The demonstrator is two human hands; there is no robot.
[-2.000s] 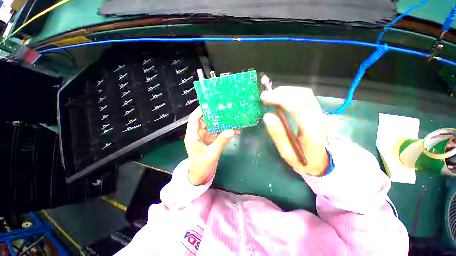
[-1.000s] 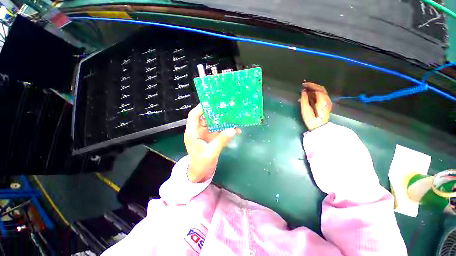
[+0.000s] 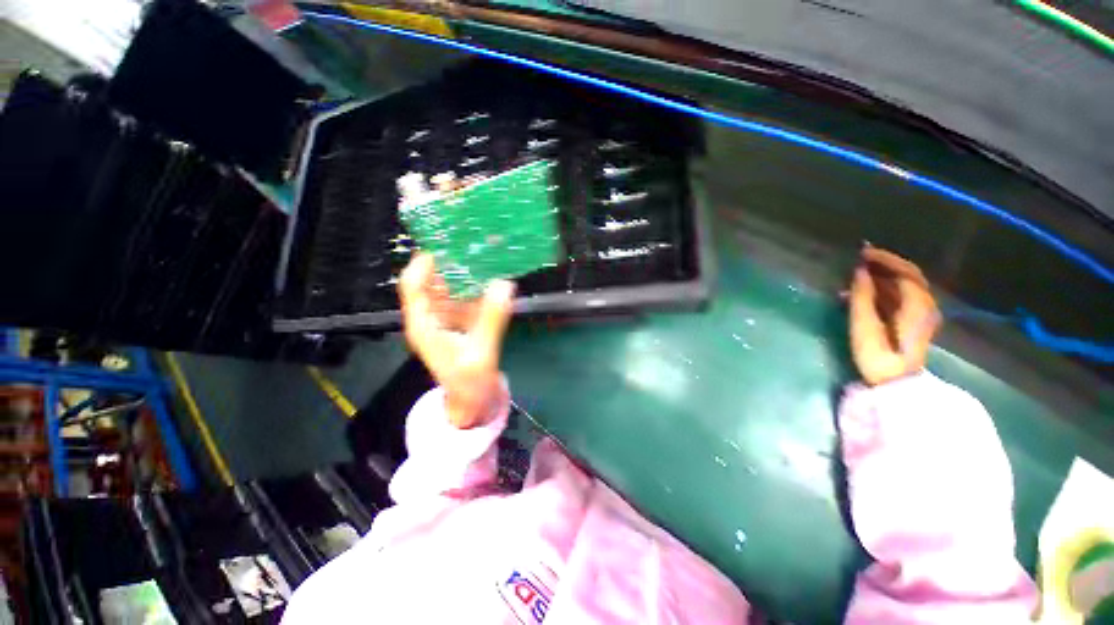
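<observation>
A green circuit board (image 3: 489, 232) is in my left hand (image 3: 455, 336), held by its lower edge between thumb and fingers. The board is slightly blurred, with pale connectors along its upper left edge. It is above the black slotted tray (image 3: 599, 299), whose rows of slots show silvery edges. My right hand (image 3: 898, 317) is away to the right over the bench, curled around a slim dark reddish-brown tool (image 3: 888, 297). The tool is mostly hidden by the fingers.
A straight blue cable (image 3: 733, 122) runs along the bench back. A blue coil cord (image 3: 1057, 338) is at right. Tape and paper (image 3: 1081, 537) are cut off at lower right. Pale specks lie on the green mat (image 3: 660, 403). Black trays and a blue frame (image 3: 171, 421) are at left.
The view has turned left. My left hand has moved the board left over the tray and tilted it. My right hand has moved away from the board to the right, still with the tool.
</observation>
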